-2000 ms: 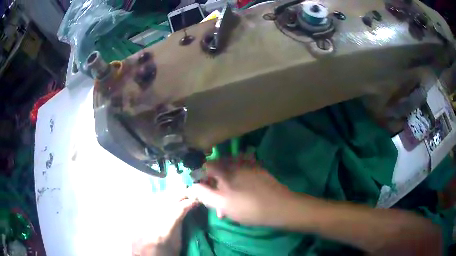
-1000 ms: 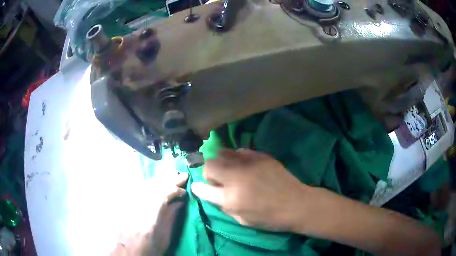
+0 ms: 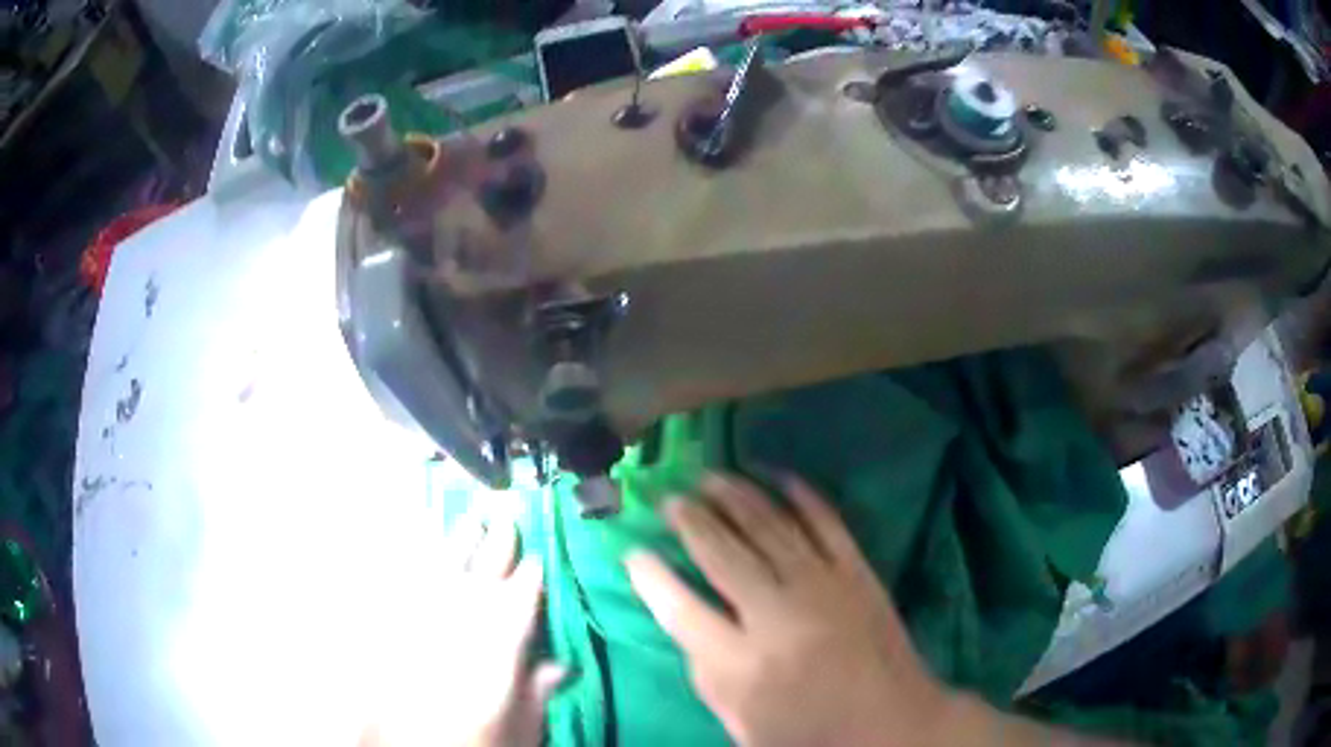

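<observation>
Green fabric (image 3: pixel 934 511) lies under and in front of the beige sewing machine head (image 3: pixel 818 277). My right hand (image 3: pixel 788 613) lies flat on the fabric, fingers spread, just right of the needle area (image 3: pixel 562 467). My left hand (image 3: pixel 489 642) is at the fabric's left edge, washed out by the lamp, its fingers pointing up toward the needle area. Whether it grips the cloth is not clear. A dark line or fold runs down the fabric between the hands. The needle tip is hidden in glare.
The white table (image 3: pixel 161 482) glares brightly on the left. A phone-like device (image 3: pixel 587 62) and a clear plastic bag (image 3: pixel 314 44) are behind the machine. A small patterned item (image 3: pixel 1204 442) is at the right. A table edge with fine marks (image 3: pixel 1117 635) shows lower right.
My right hand has gone from bunched fingers near the presser area to spread flat on the cloth. My left hand remains beside the fabric's edge. The camera view has shifted.
</observation>
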